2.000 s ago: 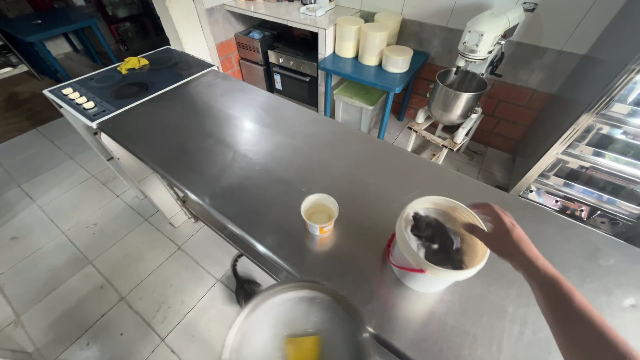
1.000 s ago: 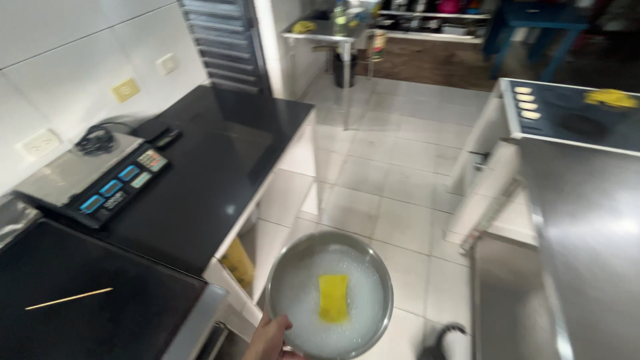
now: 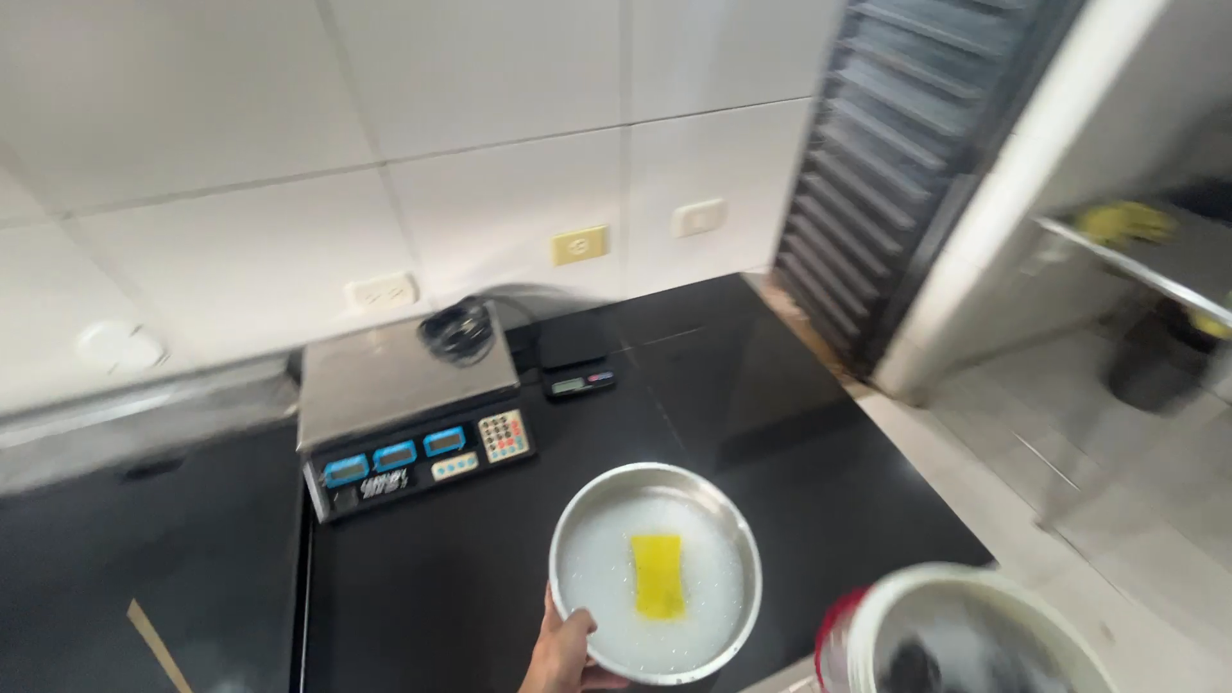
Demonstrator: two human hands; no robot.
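My left hand [image 3: 566,643] grips the near left rim of a round metal pan [image 3: 751,587] that is above the black countertop. Soapy, whitish water fills the pan, and a yellow sponge or cloth [image 3: 658,576] lies in it. At the lower right is a white plastic bucket [image 3: 871,626] with a red handle, holding something dark in greyish contents; it is cut off by the frame edge. My right hand is out of view, so what holds the bucket cannot be seen.
A price-computing scale [image 3: 414,409] with a coiled black cable [image 3: 458,330] on its platform stands at the back left. Beside it sits a small digital scale [image 3: 577,371]. Behind are wall outlets [image 3: 580,245]. To the right are a louvred dark door [image 3: 895,154] and a metal-edged table [image 3: 1136,260].
The view has swung left to the black counter. The pan, held in my left hand, is now over that counter. The bucket, earlier on the steel table, now shows beside the pan.
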